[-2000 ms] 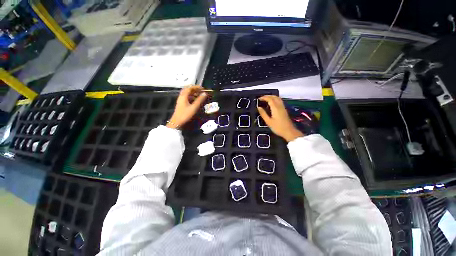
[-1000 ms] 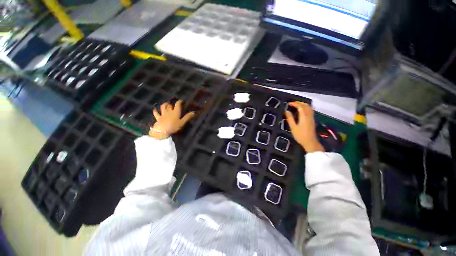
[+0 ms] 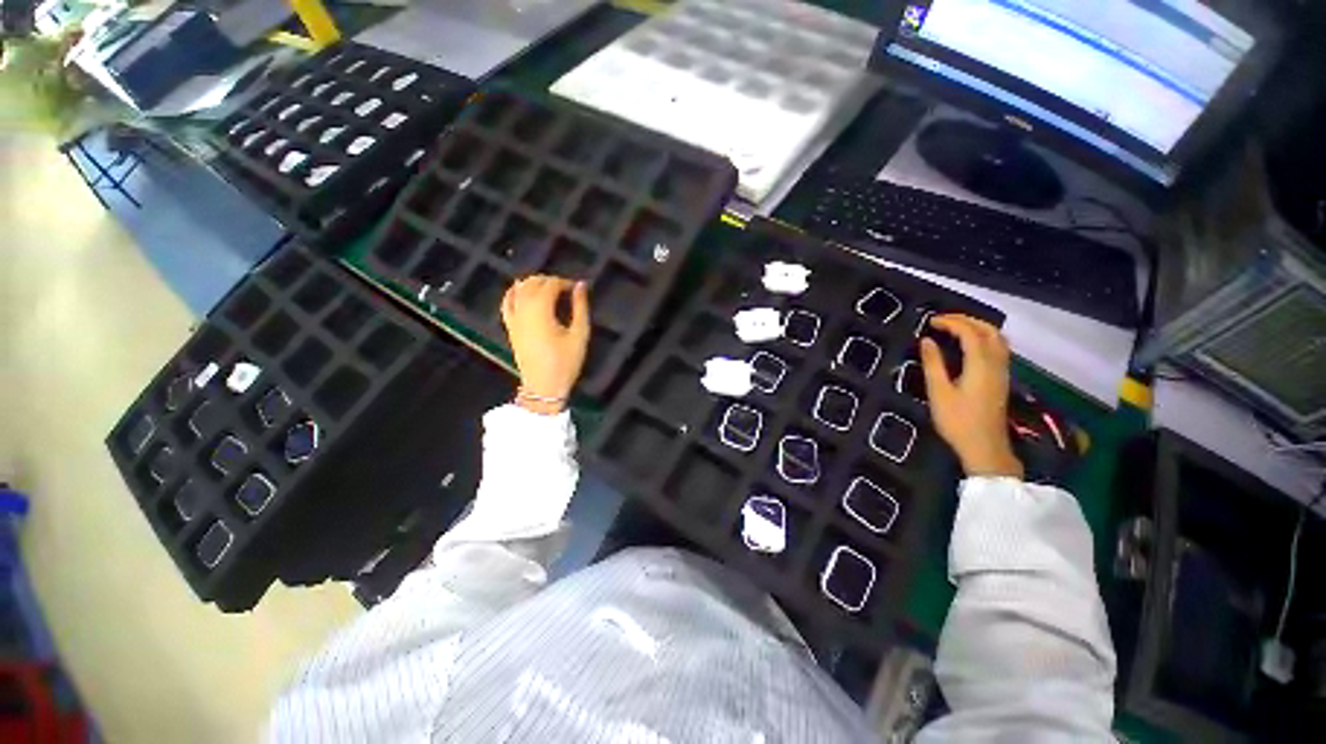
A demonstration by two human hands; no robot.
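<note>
The centre foam tray (image 3: 662, 472) holds several dark smartwatch units (image 3: 848, 579) with pale rims and, on its left side, three white irregular pieces (image 3: 759, 324). My right hand (image 3: 971, 381) is at its back right corner, with curled fingers and thumb over a unit there; any grip is hidden. My left hand (image 3: 547, 337) is over the front part of a second foam tray (image 3: 495, 204) with vacant pockets. Its fingers are bent at a pocket divider, and their contact is unclear. That tray looks slightly raised at its right edge.
A stacked foam tray (image 3: 342, 327) at left holds units and small white pieces. Another filled tray (image 3: 327, 138) stands behind it. A white blister tray (image 3: 713, 87), keyboard (image 3: 974, 240) and monitor (image 3: 1083, 73) are behind. A mouse (image 3: 1044, 422) and open dark box (image 3: 1229, 581) are right.
The view has turned left. My left hand has moved from the centre tray's back edge to the second tray, whose right edge now stands out more. My right hand stays at the back right corner.
</note>
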